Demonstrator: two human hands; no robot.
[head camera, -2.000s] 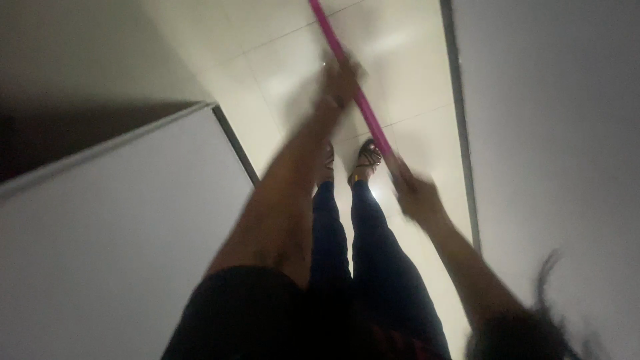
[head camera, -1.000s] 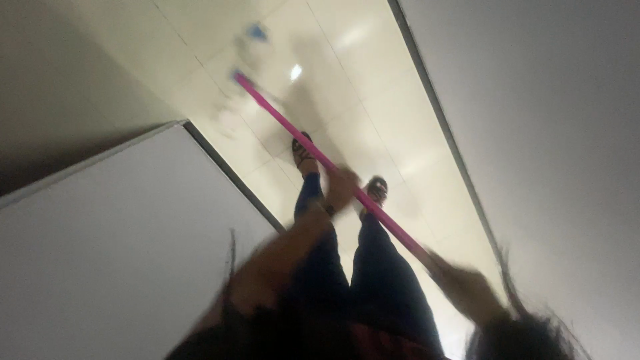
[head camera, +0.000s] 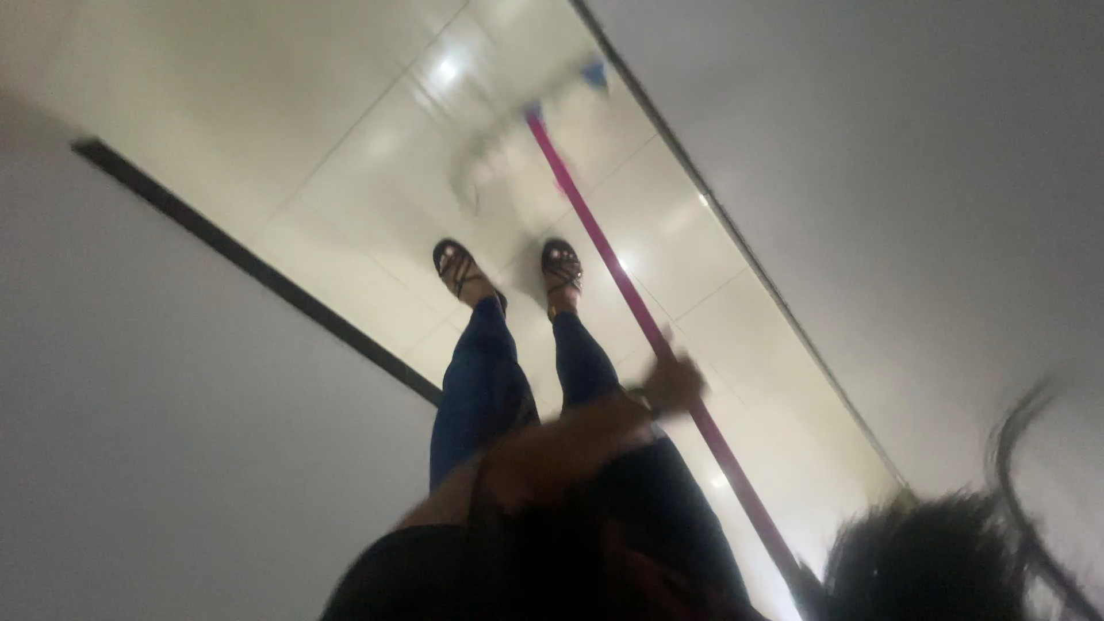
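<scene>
A long pink pole (head camera: 634, 297) slants from the upper middle down to the lower right. My left hand (head camera: 674, 381) is closed around its middle, blurred by motion. At the pole's far end a blurred, pale mop-like head (head camera: 496, 138) with a blue part (head camera: 594, 74) at one side lies over the floor. Its exact kind cannot be told. My right hand is not clearly visible; dark hair covers the area around the near end of the pole.
Glossy pale floor tiles (head camera: 362, 207) run between a grey panel with a dark edge (head camera: 259, 272) on the left and a grey wall or panel (head camera: 906, 216) on the right. My feet in dark strappy sandals (head camera: 562, 266) stand on the tiles.
The pole's far end has swung from the left of my feet to the right of them. My left hand has moved right with it. My right hand, visible earlier on the pole, is now hidden.
</scene>
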